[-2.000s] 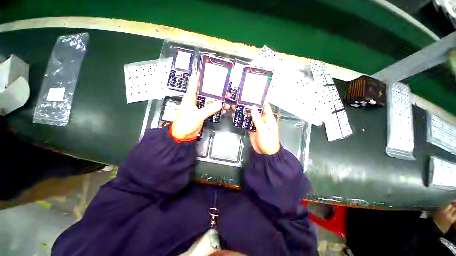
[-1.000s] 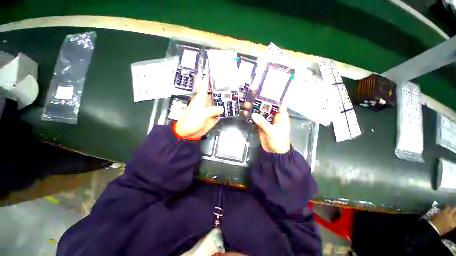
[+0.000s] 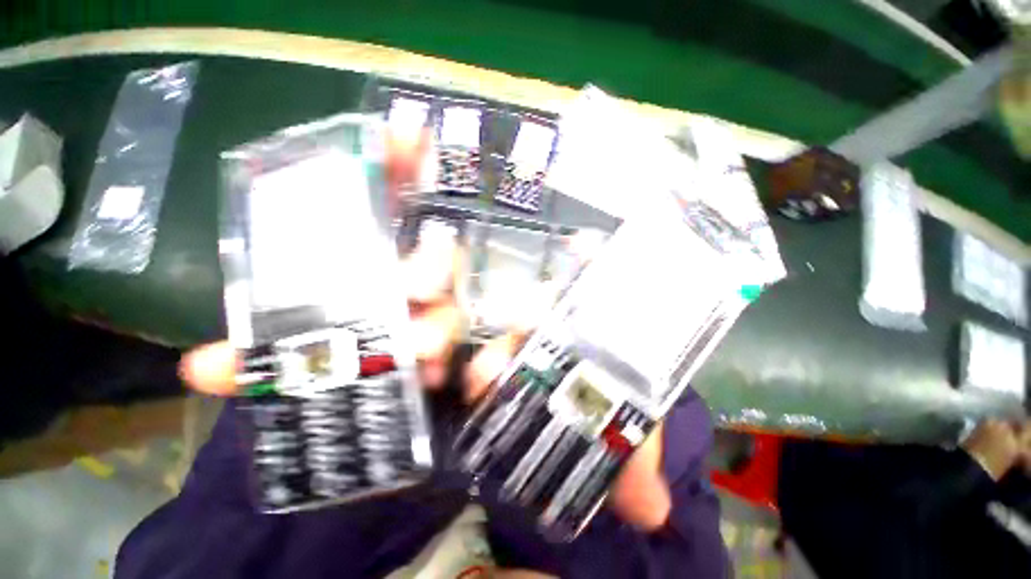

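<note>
My left hand holds a keypad phone raised close to the camera, upright, screen and keys facing me. My right hand holds a second keypad phone, tilted with its top to the right and a small green tab at its upper corner. Both phones and hands are blurred, and the phones hide much of the fingers. Behind them the clear blister tray lies on the bench with several phones in its back row. Its front part is mostly hidden.
White sticker sheets lie right of the tray. Beyond are a dark block, bagged sheet packs and a metal post. An empty plastic bag and white carton lie left. Another person's hand shows at right.
Both hands have lifted their phones from above the tray up close to the camera. The right phone is tilted further to the right. The tray's back-row phones are more exposed.
</note>
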